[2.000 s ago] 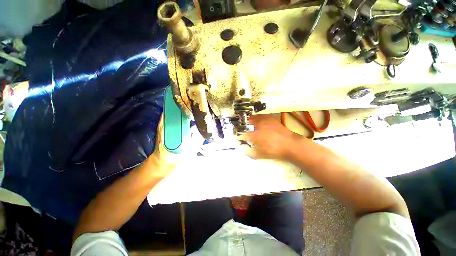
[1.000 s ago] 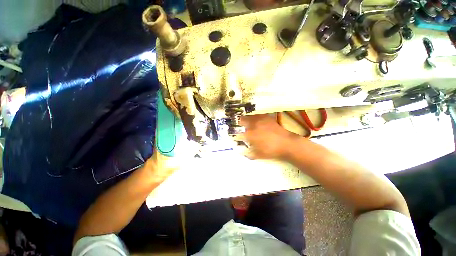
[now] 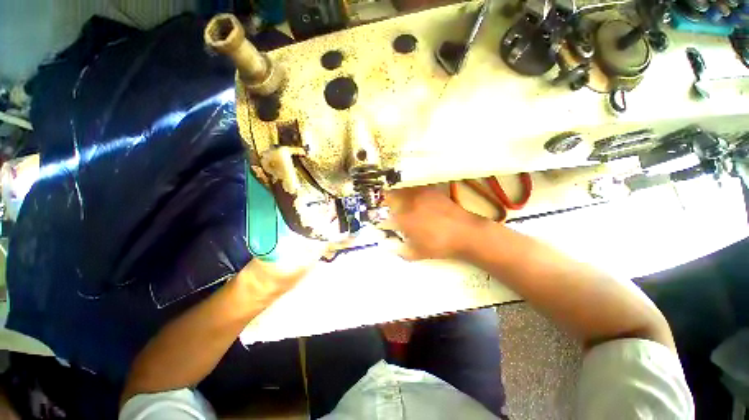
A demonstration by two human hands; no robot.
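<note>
A small piece, partly dark and washed out by glare, lies at the needle area (image 3: 361,239) of the cream, stained sewing machine (image 3: 394,98). My right hand (image 3: 427,223) is at its right side, fingers bent against the machine head's lower part; its fingertips are partly hidden. My left hand (image 3: 287,267) is left of the needle, below the teal lamp (image 3: 262,215), its fingers blown out by the glare. What either hand grips cannot be made out. The shiny dark navy garment (image 3: 148,180) lies heaped at the left, beside my left forearm.
Orange-red scissor handles (image 3: 511,195) lie under the machine arm, right of my right hand. Dark round thread parts (image 3: 530,49) sit on top of the machine. The white table's front edge (image 3: 369,318) runs above my lap. A blue tray (image 3: 698,25) shows at the upper right.
The machine and lamp have shifted left in the view. My left hand has moved slightly right relative to the lamp, and more of its wrist shows. My right hand stays by the needle.
</note>
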